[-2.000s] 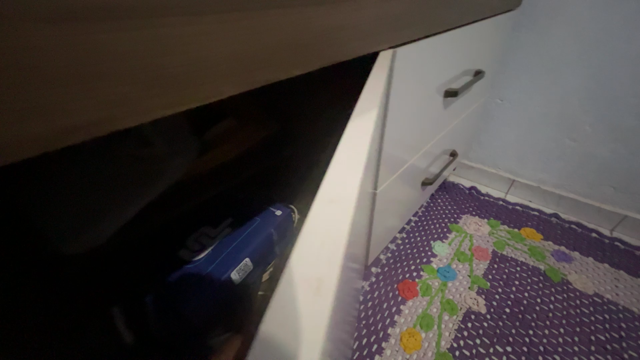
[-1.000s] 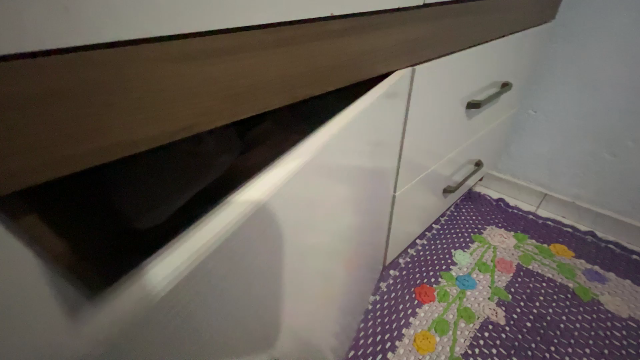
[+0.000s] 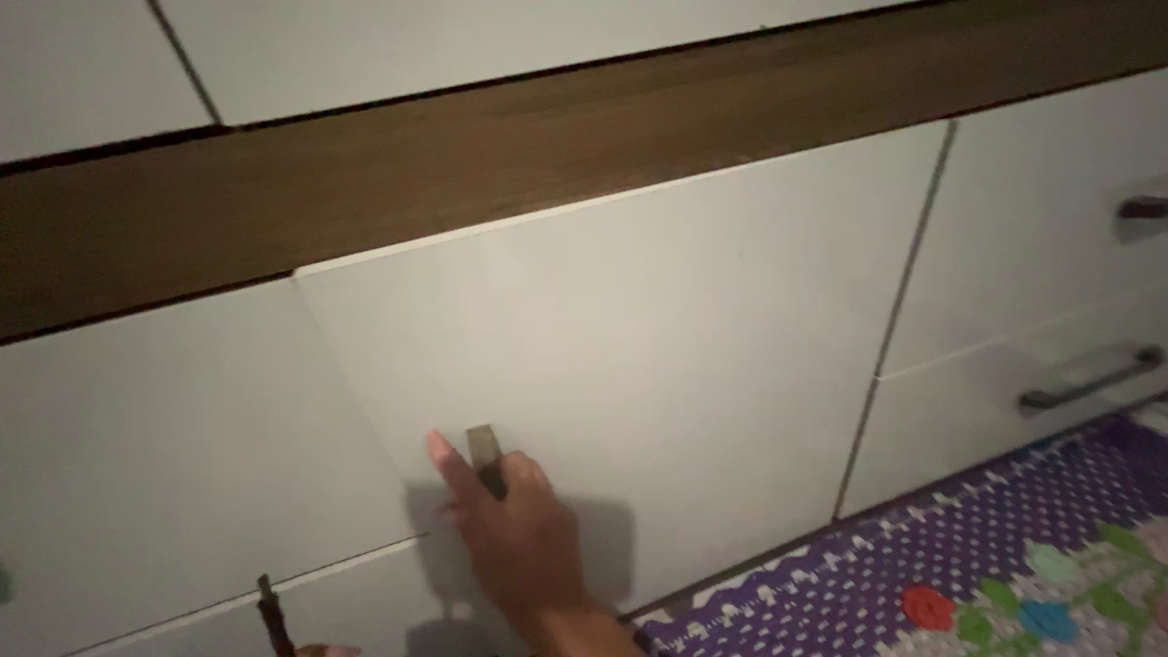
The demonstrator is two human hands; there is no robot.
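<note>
My right hand [image 3: 520, 538] is at the lower middle, its fingers around the metal door handle [image 3: 484, 445] with one digit stretched flat against the door. The white cabinet door [image 3: 639, 338] stands nearly flush with the front, its top edge showing as a thin pale line. At the bottom edge, only a small part of my left hand [image 3: 327, 651] is visible beside a dark drawer handle [image 3: 272, 616]; its grip is hidden.
A brown wood strip [image 3: 511, 155] runs above the door. White drawers with dark handles [image 3: 1090, 379] are on the right. A purple crocheted rug [image 3: 785, 593] with colourful flowers lies on the floor along the cabinet base.
The door has swung from open to nearly closed, covering the dark interior and the blue item seen two seconds ago. Both hands now show at the cabinet front.
</note>
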